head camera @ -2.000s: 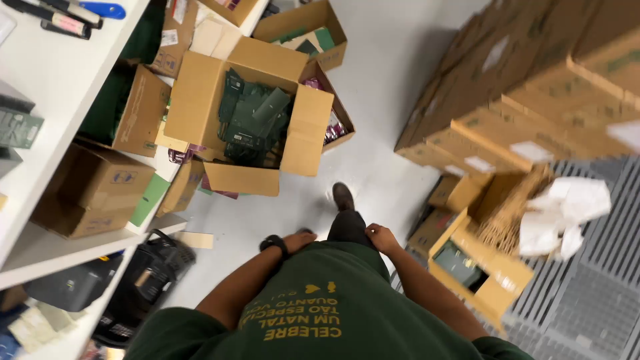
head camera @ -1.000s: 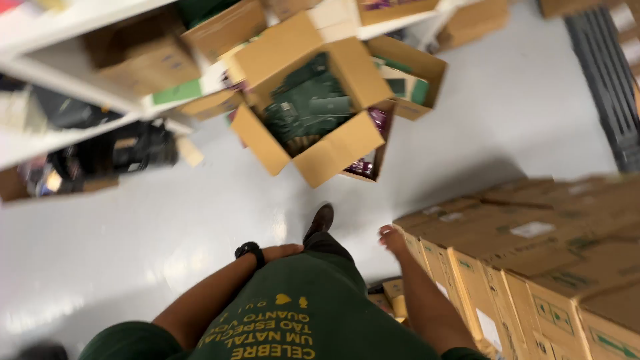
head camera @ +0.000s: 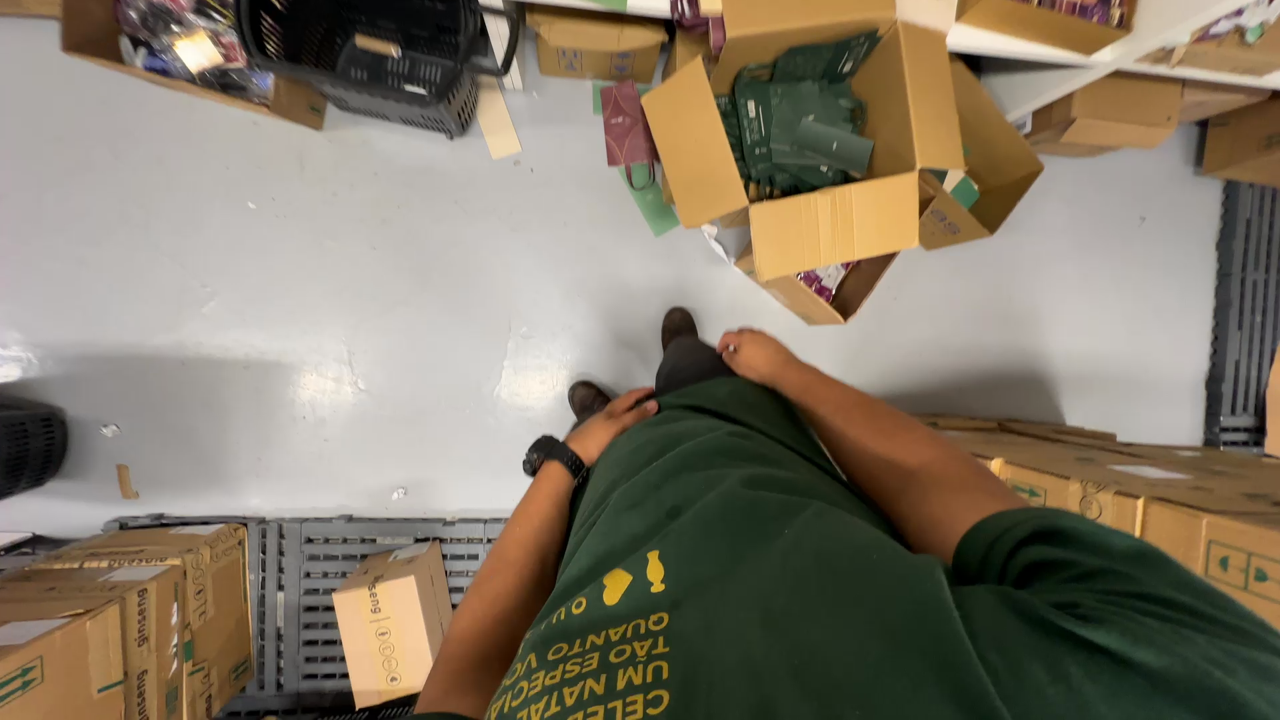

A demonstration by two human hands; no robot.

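Observation:
My left hand (head camera: 612, 425), with a black watch (head camera: 555, 458) on its wrist, rests against the front of my green T-shirt (head camera: 760, 560) at the waist; nothing shows in it. My right hand (head camera: 757, 356) is beside my dark trousers, its fingers curled; whether it pinches something small I cannot tell. Beyond it stands an open cardboard box (head camera: 835, 230) holding dark green folded paper bags (head camera: 800, 120). A smaller open box (head camera: 815, 300) with purple packets sits partly under its flap. A maroon paper bag (head camera: 628, 125) lies left of the large box.
Black plastic baskets (head camera: 380, 60) stand at the top left beside a box of wrapped items (head camera: 290, 100). White shelving (head camera: 1065, 88) runs along the top right. Stacked cartons are at lower right (head camera: 1170, 490) and lower left (head camera: 215, 600), with a grey plastic pallet (head camera: 315, 550) between.
The view has turned strongly, bringing the black baskets and the lower-left cartons into sight. My left hand stays at my waist. My right hand is now close to my trousers, where one second ago it was held away.

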